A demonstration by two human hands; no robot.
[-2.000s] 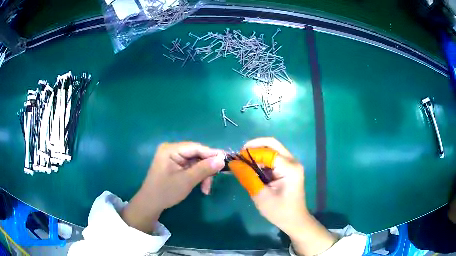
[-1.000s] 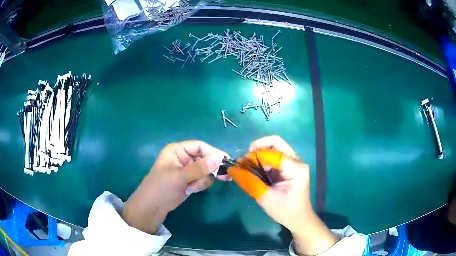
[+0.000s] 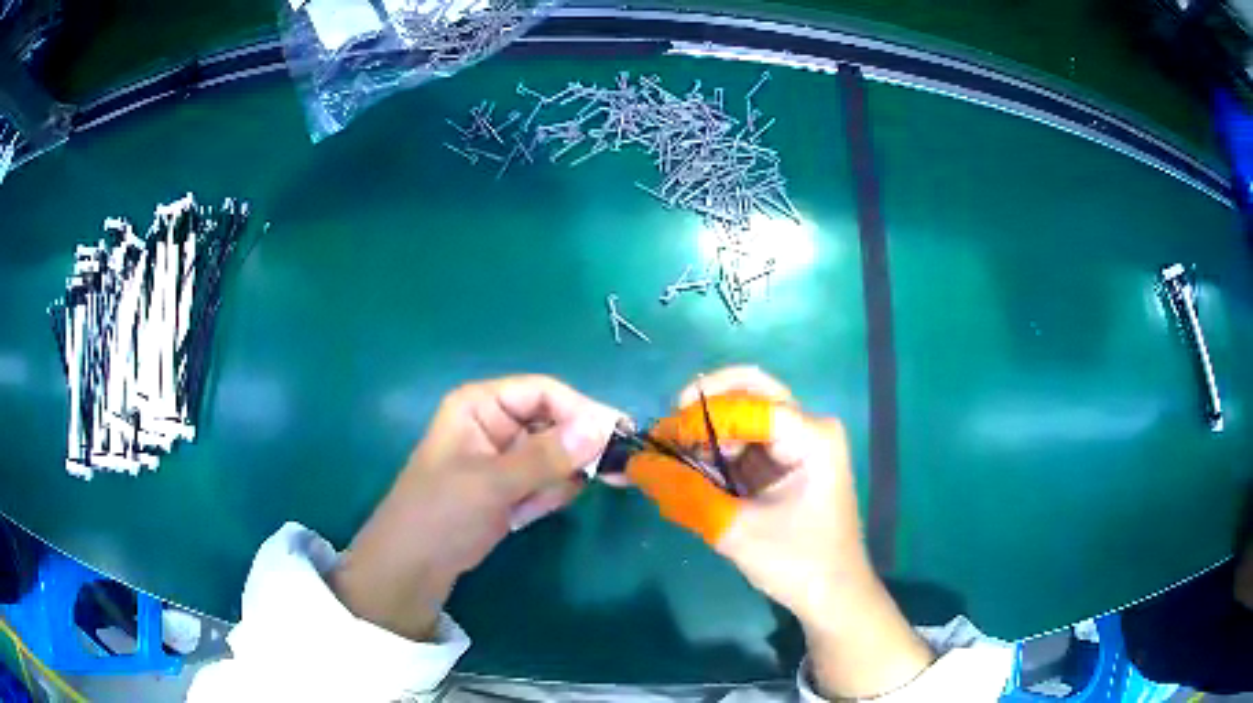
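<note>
My left hand [image 3: 495, 460] pinches one end of a small black-and-white wire harness [image 3: 614, 453] between thumb and forefinger. My right hand [image 3: 770, 481], with orange finger cots [image 3: 687, 497] on thumb and forefinger, grips the black lead wires [image 3: 712, 464] just to the right. The wires fan out between the orange fingers, and one thin wire sticks upward. The two hands nearly touch at the bench's near middle. The fingers cover most of the harness end, and the wire tips are too small to make out.
A harness pile [image 3: 144, 337] lies at left. A loose heap of grey pin-like pieces [image 3: 701, 151] lies at top centre, with a few [image 3: 627, 321] nearer my hands. A single harness [image 3: 1193, 346] lies at right. A clear plastic bag [image 3: 344, 69] sits at top left of centre. A dark stripe [image 3: 875, 316] crosses the bench.
My hands stay close together at the same place. The right fingers have shifted slightly on the wires, and one wire now points upward. The left fingers show more of the harness end than two seconds ago.
</note>
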